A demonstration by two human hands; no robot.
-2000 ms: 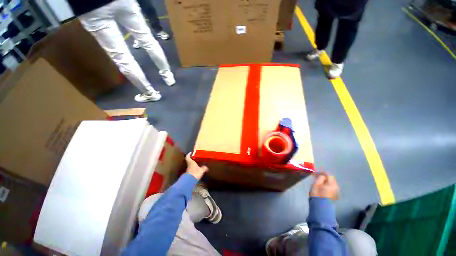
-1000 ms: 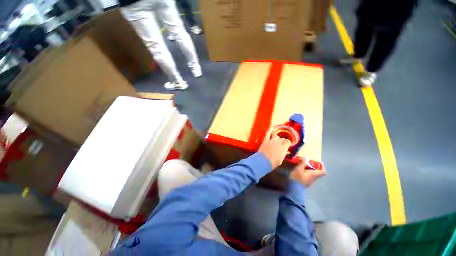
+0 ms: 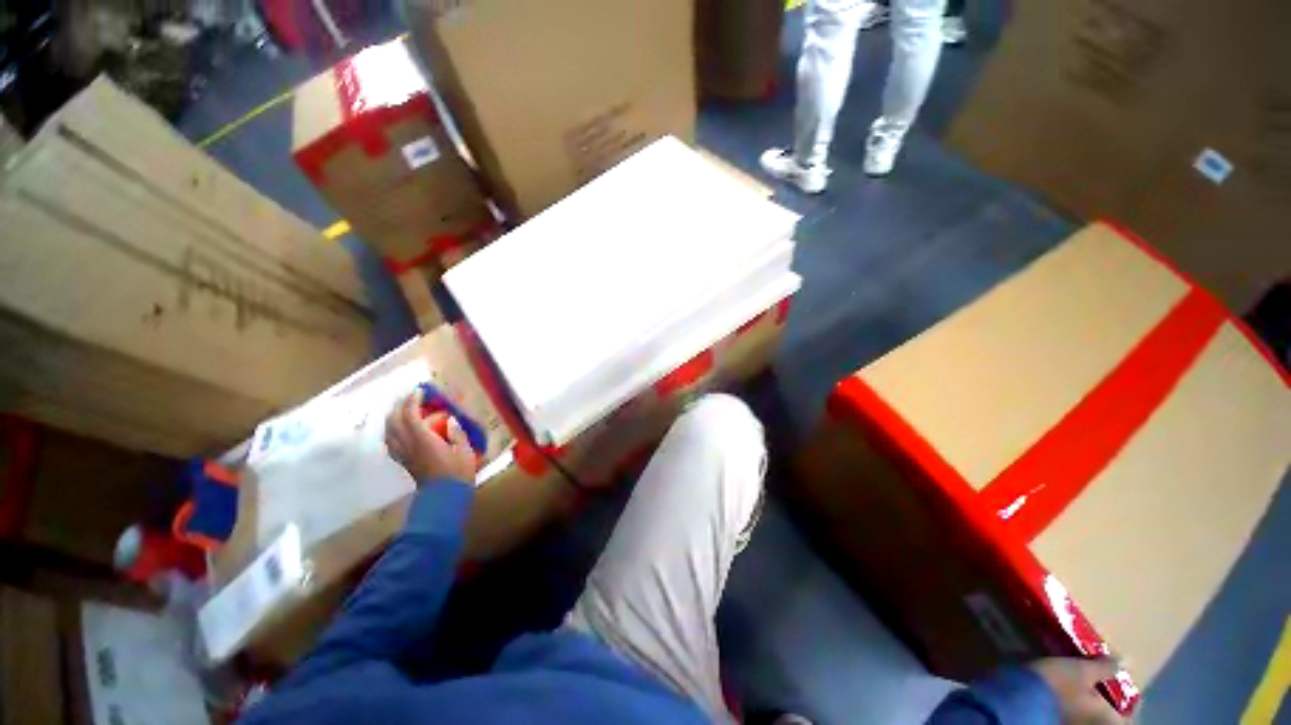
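Note:
The closed brown carton (image 3: 1055, 368) is at the right, with red tape along its edges and a wide red band across its top. My right hand (image 3: 1079, 691) is at its near corner, partly cut off by the lower edge, touching the red tape there. My left hand (image 3: 432, 442) is on the tape dispenser (image 3: 455, 419), blue and red, over the side box (image 3: 361, 510) at the left. The fingers hide much of the dispenser.
A stack of white sheets (image 3: 623, 283) sits beside the side box. Flattened cartons (image 3: 184, 269) stand at the far left. A taped carton (image 3: 389, 156) is behind. A person's legs (image 3: 867, 85) are at the top. Another large carton (image 3: 1133, 99) is at the upper right.
The view has turned left. The tape dispenser has gone from the carton top to the side box with my left hand. My right hand stays by the carton's near corner.

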